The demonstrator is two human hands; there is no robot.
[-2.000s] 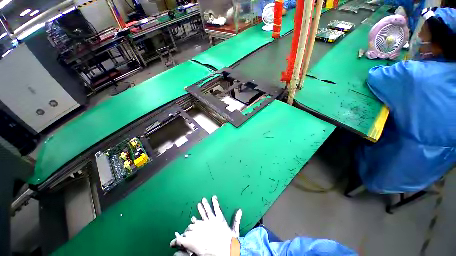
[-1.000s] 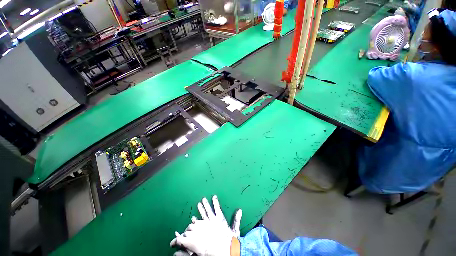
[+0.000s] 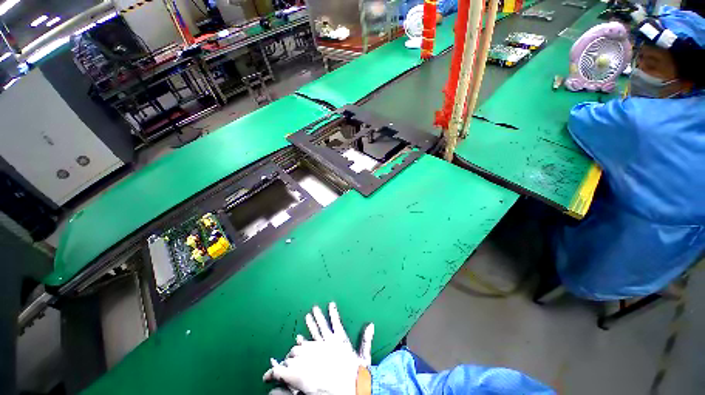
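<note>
My right hand [image 3: 321, 359], in a white glove, lies on the near green mat [image 3: 348, 247] at the bottom edge. Its fingers are spread and it holds nothing visible. A small grey patch under it at the frame's edge is too cut off to name. My left hand is not in view. A green circuit board [image 3: 189, 248] with yellow parts and a grey-silver heat sink along its left side sits component side up in a black pallet [image 3: 232, 254] in the track. A second black pallet [image 3: 328, 163] lies crosswise to the right, overlapping the near mat's edge.
Dark thin marks or bits lie on the mat. Red and pale upright posts [image 3: 464, 77] stand beyond the second pallet. A seated person in blue [image 3: 634, 177] is at the right bench, by a pink fan [image 3: 600, 58]. More boards [image 3: 510, 54] lie farther up the line.
The seated person's head has turned, and a face mask now shows more fully. My right hand, the board and the pallets have not visibly moved.
</note>
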